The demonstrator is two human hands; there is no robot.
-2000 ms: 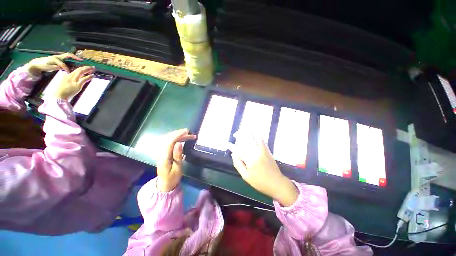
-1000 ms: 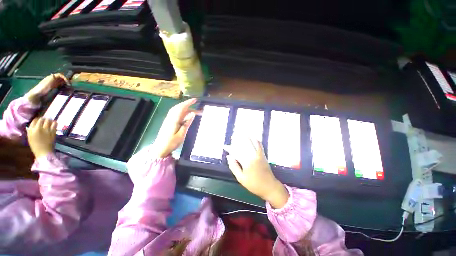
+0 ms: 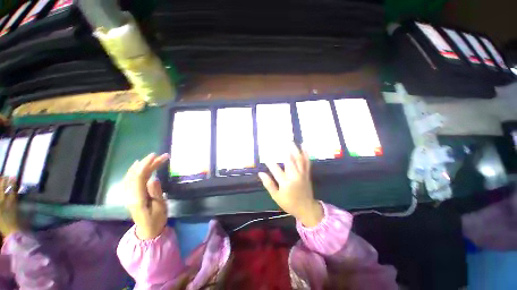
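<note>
A black phone tray lies in front of me with several smartphones side by side, their screens glowing white. Small green and red blocks show at the lower ends of some. My right hand is over the lower end of the middle phone, fingers spread, with no object visible in it. Whether a fingertip touches the screen cannot be told. My left hand is at the tray's left edge beside the leftmost phone, fingers apart and empty.
A wrapped post and wooden board stand behind left. A neighbour's hand is at another tray on the left. Stacked trays are behind. A power strip and white cable are on the right.
The view has turned right. My left hand has come down from the leftmost phone's upper side to the tray's lower left. My right hand has moved from the left phones to the middle phone.
</note>
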